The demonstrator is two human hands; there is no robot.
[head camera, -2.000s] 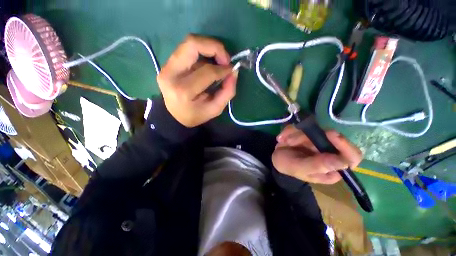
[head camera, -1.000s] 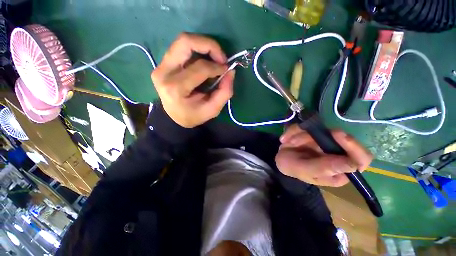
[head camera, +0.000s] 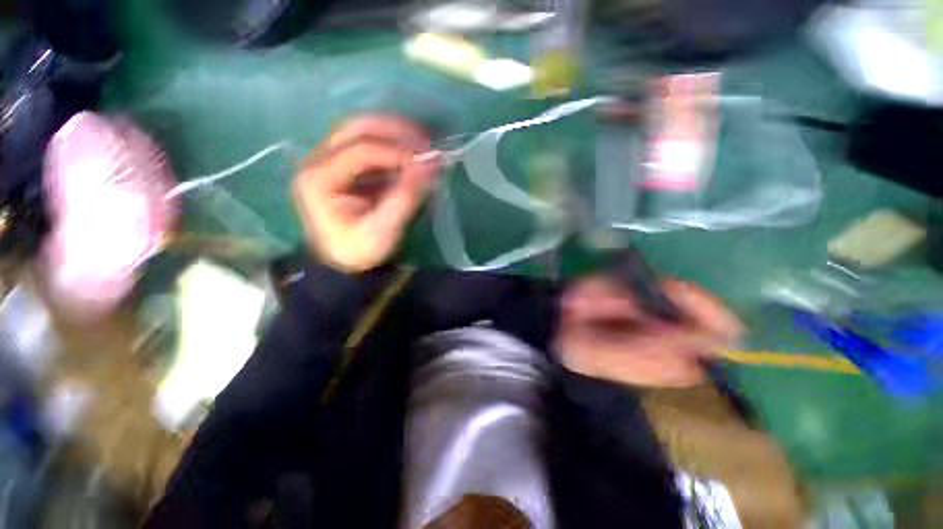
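Observation:
The view is strongly blurred. My left hand (head camera: 362, 191) is over the bench with thumb and forefinger pinched on the end of the white cable (head camera: 507, 258); the fine wire ends cannot be made out. The cable loops to the right across the green bench. My right hand (head camera: 646, 331) is closed around the black handle of the soldering iron (head camera: 645, 284). The iron's metal shaft and tip are too blurred to place, so I cannot tell whether they touch anything.
The pink fan (head camera: 103, 212) stands at the left, with a white paper (head camera: 215, 331) below it. A red-and-white labelled strip (head camera: 680, 134) lies beyond my right hand. A blue object (head camera: 889, 351) is at the right, near a yellow line. Dark blurred shapes lie along the far edge.
The whole view has shifted and blurred, and more of the bench's far side shows. My left hand still pinches the cable and my right hand still holds the iron.

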